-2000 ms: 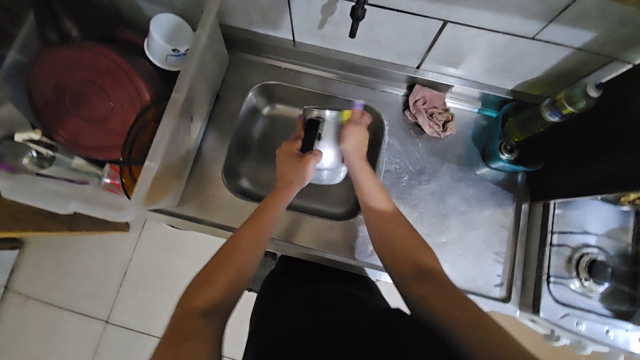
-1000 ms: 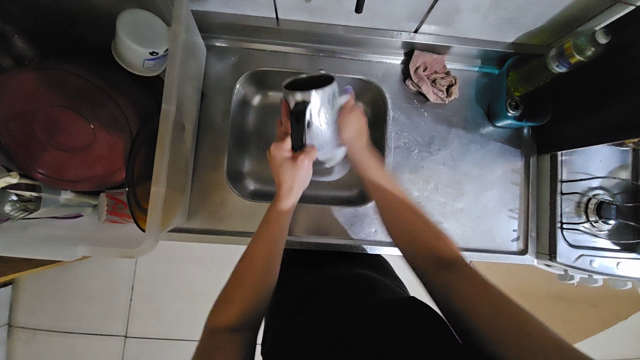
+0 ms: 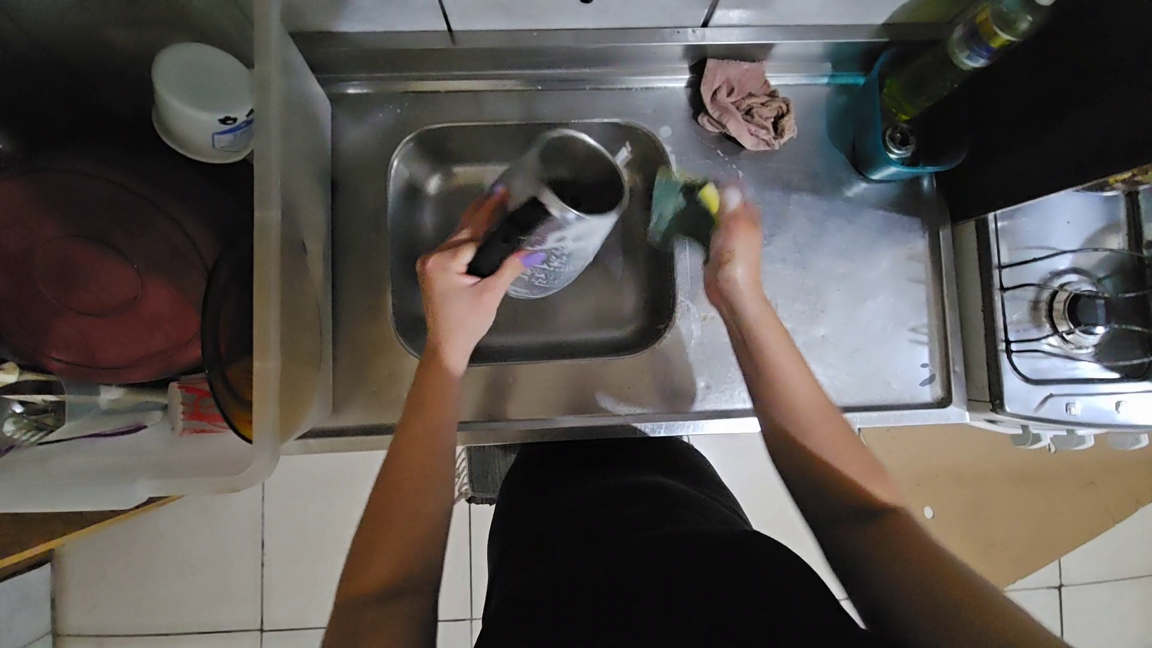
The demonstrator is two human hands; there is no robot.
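My left hand (image 3: 468, 279) grips the black handle of a metal jug (image 3: 576, 238), which is tilted with its open mouth toward the back right and has suds on its side. The jug is over the stainless steel sink basin (image 3: 540, 333). At the basin's right rim, my right hand (image 3: 733, 243) holds a green and yellow scouring sponge (image 3: 679, 211), apart from the jug and somewhat blurred. The inside of the jug looks dark.
A crumpled pink cloth (image 3: 745, 103) lies behind the steel drainboard (image 3: 837, 315). A teal holder (image 3: 904, 162) with bottles stands at the back right, beside a gas stove (image 3: 1071, 315). On the left, a translucent plastic bin (image 3: 301, 225) contains a white bowl (image 3: 202, 103), a red lid (image 3: 99, 270) and cutlery.
My right hand with the sponge has moved away from the jug to the right. The jug's mouth now leans more toward the right. The view has shifted slightly.
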